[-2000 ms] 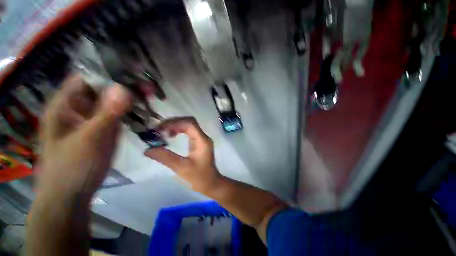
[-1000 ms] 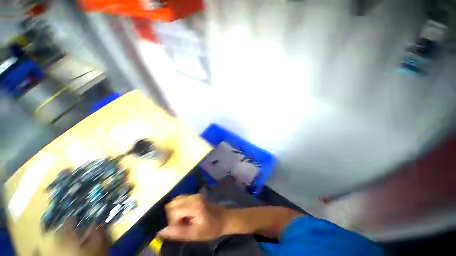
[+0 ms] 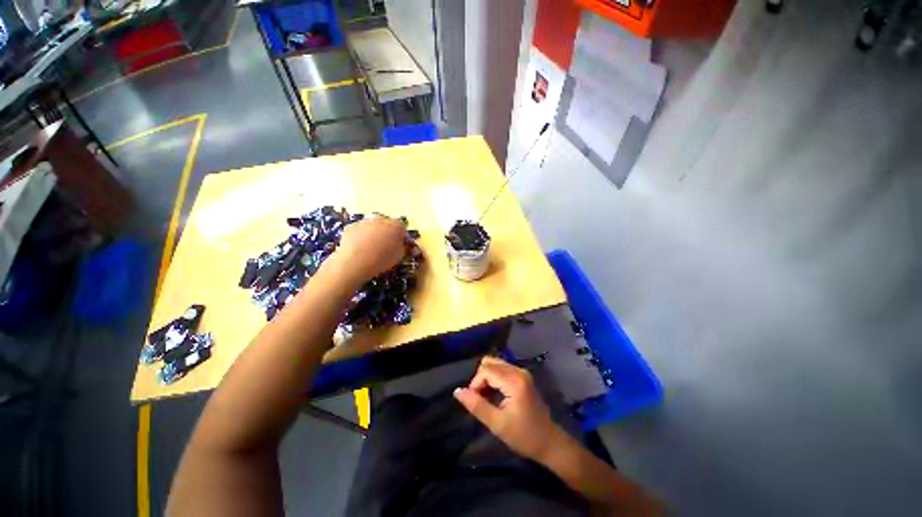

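Note:
My left hand (image 3: 372, 247) reaches onto the pile of tabs (image 3: 295, 261) in the middle of the yellow table; its fingertips are down among the black and silver pieces and I cannot tell if it grips one. My right hand (image 3: 505, 402) is over my dark lap in front of the table, its fingers curled, with no thing visible in it. The paint pot (image 3: 468, 261), whitish with a black top, stands right of the pile. A thin rod (image 3: 514, 173) with a dark end leans up out of it.
A small group of tabs (image 3: 180, 344) lies at the table's left edge. A blue crate (image 3: 614, 351) with a light sheet and small dark pieces is below the table's right side. The grey-white machine wall is to the right, with an orange box (image 3: 629, 14) above.
The view has turned from the hanging clips down to the table. My left hand has left the clip and is at the pile; my right hand has moved from a hanging tab to my lap.

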